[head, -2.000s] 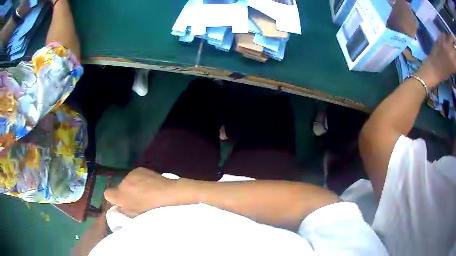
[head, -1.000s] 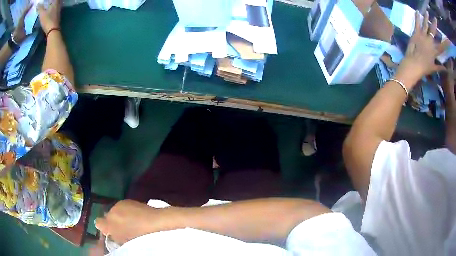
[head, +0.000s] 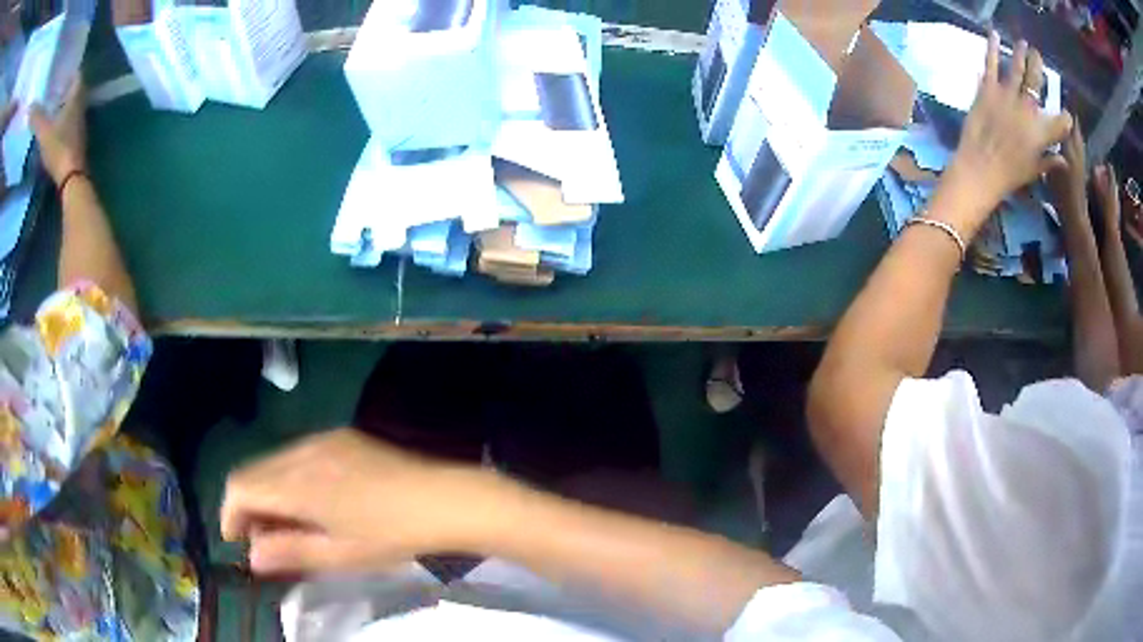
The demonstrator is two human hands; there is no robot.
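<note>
My right hand (head: 328,502) is low at the left, its forearm crossing in front of my body. It is blurred, its fingers loosely bent and apart from the thumb, with nothing visible in it. My left hand is not in view. On the green bench, a stack of flat blue-and-white carton blanks (head: 548,153) lies in front of me, with notched blue and brown flaps towards the edge. A light blue and white carton (head: 420,82) stands on the stack's left part, its top cut off by the picture edge.
An open carton (head: 802,169) with brown inside stands at right, another close behind it. More cartons (head: 238,57) stand at back left. A neighbour's hand (head: 1003,132) is over a pile of blanks at right. Another person's hand (head: 59,132) holds blanks at left. The bench edge (head: 702,334) crosses the middle.
The view has tilted up, showing more of the bench and the cartons at back left. My right hand has lifted off my body and left arm area, and its fingers have spread.
</note>
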